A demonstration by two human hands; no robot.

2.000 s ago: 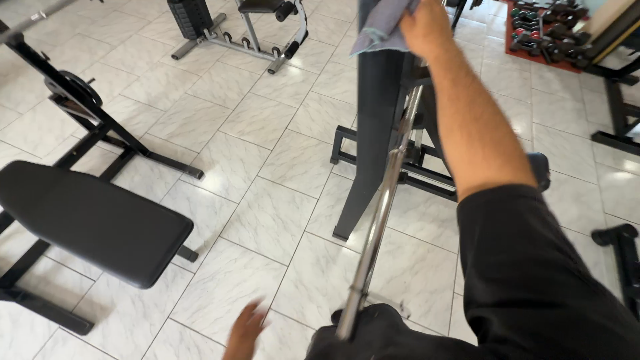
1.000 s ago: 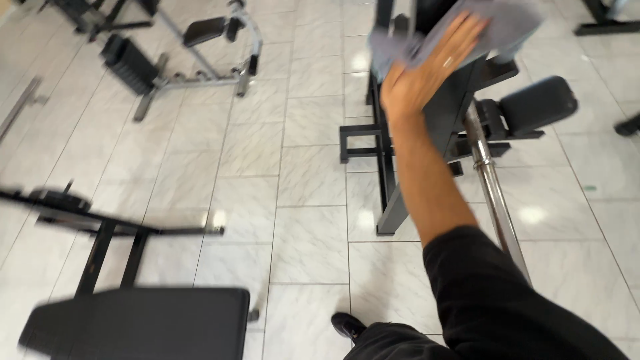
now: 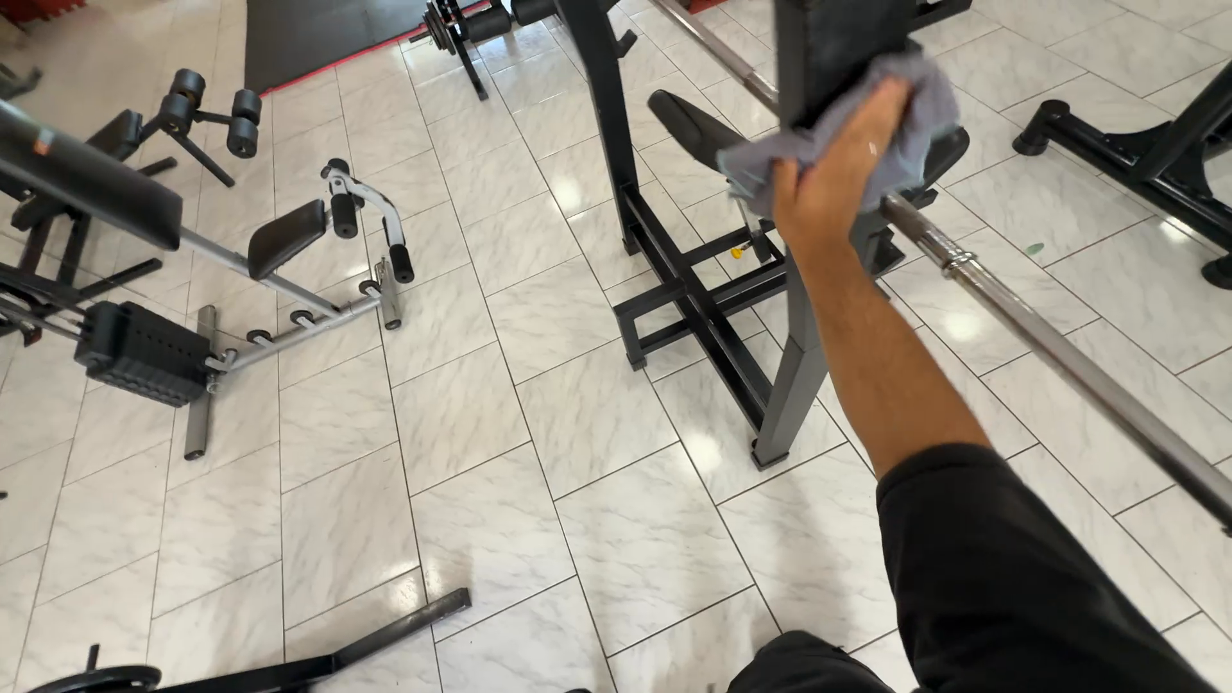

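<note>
My right hand (image 3: 842,168) presses a grey-purple cloth (image 3: 924,106) against the black upright (image 3: 847,43) of a barbell rack, at the upper right of the head view. The cloth bunches around my fingers and spreads past both sides of the hand. Just beneath it, a steel barbell (image 3: 1078,361) runs from the rack toward the lower right. Partly behind the cloth is a black padded bench (image 3: 688,125). The rack's black base frame (image 3: 707,313) stands on the floor below. My left hand is out of the frame.
At the left stands a grey-framed machine with a padded seat (image 3: 289,239) and a black weight stack (image 3: 144,351). A black frame leg (image 3: 404,621) with a plate beside it lies low at the left. Another black machine frame (image 3: 1126,149) is at the right, and pale marble-look tiles cover the floor.
My right hand and the cloth are lower on the rack's upright than one second ago. My left hand, visible two seconds ago, is out of view. The view has shifted noticeably.
</note>
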